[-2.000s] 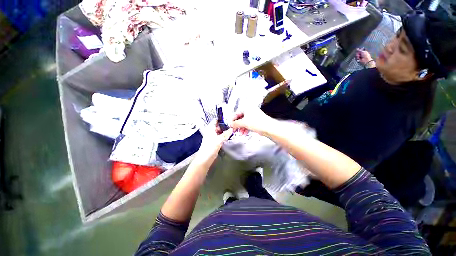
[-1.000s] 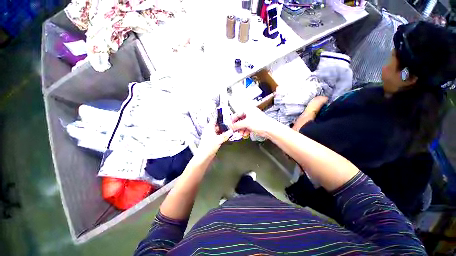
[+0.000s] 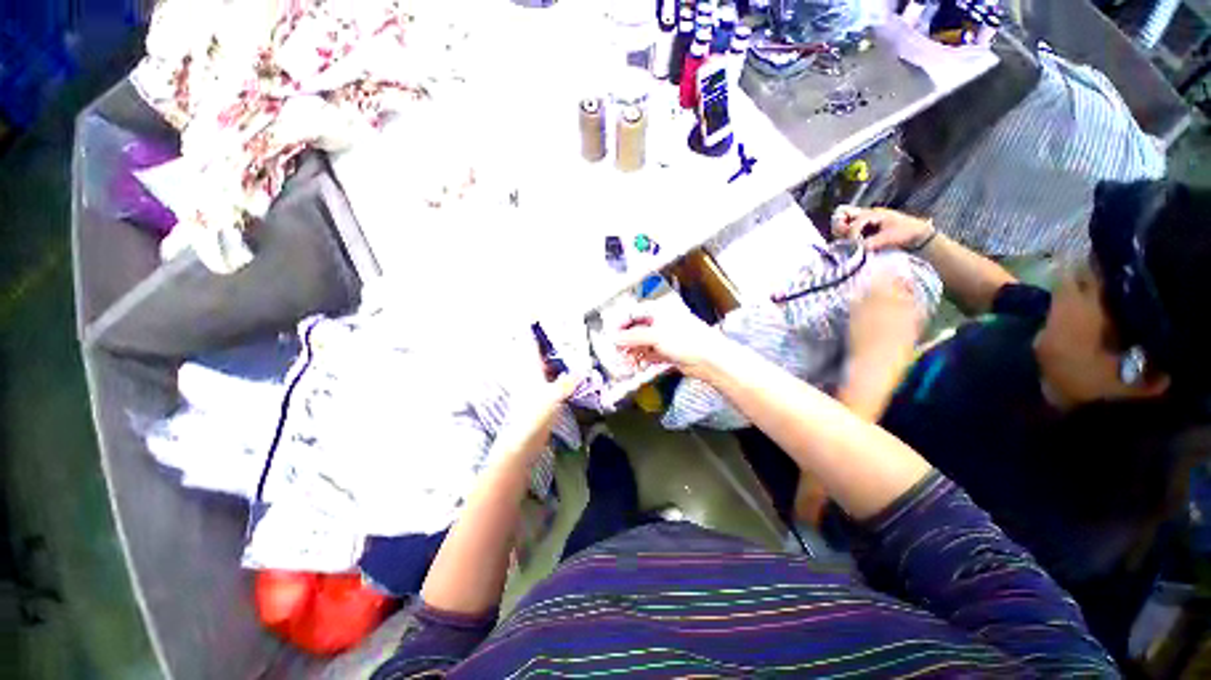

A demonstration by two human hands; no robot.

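My left hand (image 3: pixel 555 405) is at the white table's front edge, with a dark slim object (image 3: pixel 547 349), possibly snips, upright at its fingertips. My right hand (image 3: pixel 660 338) is just right of it, fingers bent together; what they pinch is too blurred to tell. A pale crumpled piece (image 3: pixel 604 379) lies between the hands. A white garment with a dark trim (image 3: pixel 379 425) lies left of my left hand over a grey bin. A striped garment (image 3: pixel 784 339) lies at the open drawer, with the other person's hands on it.
A person in dark clothes (image 3: pixel 1049 438) sits close on the right. The table holds floral garments (image 3: pixel 286 80), two brown cones (image 3: pixel 630 137), a phone (image 3: pixel 716 104), dark spools and a small green item (image 3: pixel 645 245). A red bundle (image 3: pixel 319 608) lies in the grey bin (image 3: pixel 126 465).
The view has shifted, showing more tabletop. My hands are slightly further apart, and the dark slim object has moved left and tilted. The other person has brought a striped garment to the drawer.
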